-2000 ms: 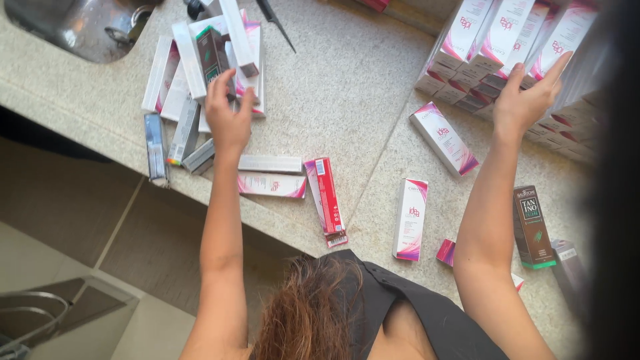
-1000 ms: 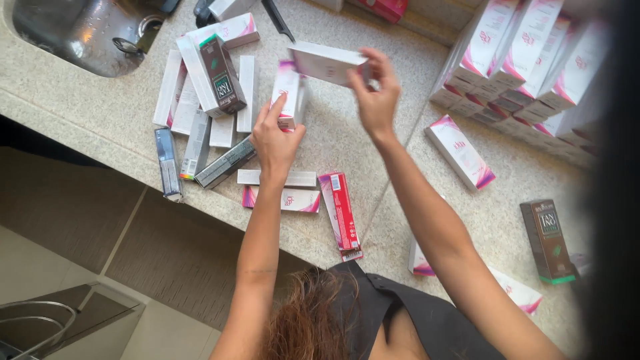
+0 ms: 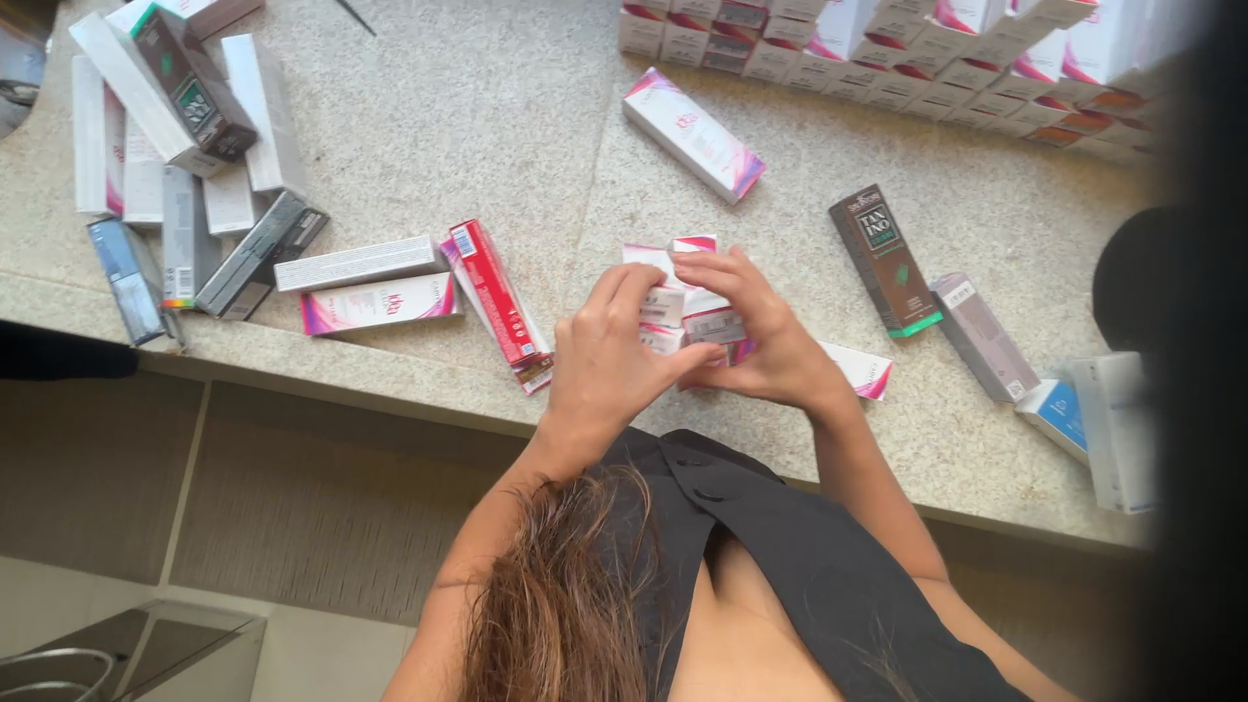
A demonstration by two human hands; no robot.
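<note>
Near the counter's front edge, my left hand (image 3: 609, 341) and my right hand (image 3: 760, 331) close around a small bundle of white-and-pink cartons (image 3: 665, 307), whose ends face me. The fingers hide part of the bundle, so its exact make-up is unclear. Left of it lie a red carton (image 3: 490, 292), a white-and-pink carton (image 3: 380, 303) and a carton with fine print (image 3: 359, 264). Farther back rests another white-and-pink carton (image 3: 694, 135). A brown carton with a green end (image 3: 885, 261) lies to the right of my right hand.
A large stack of cartons (image 3: 868, 58) stands at the back right. A loose pile, topped by a brown carton (image 3: 193, 93), lies at the left beside the sink (image 3: 21, 68). Farther right are a mauve carton (image 3: 987, 336) and a blue-and-white carton (image 3: 1056, 417). The counter edge runs close to my body.
Both hands have come together near the front edge around several cartons. One second ago my right hand held a carton up and my left touched another near the pile.
</note>
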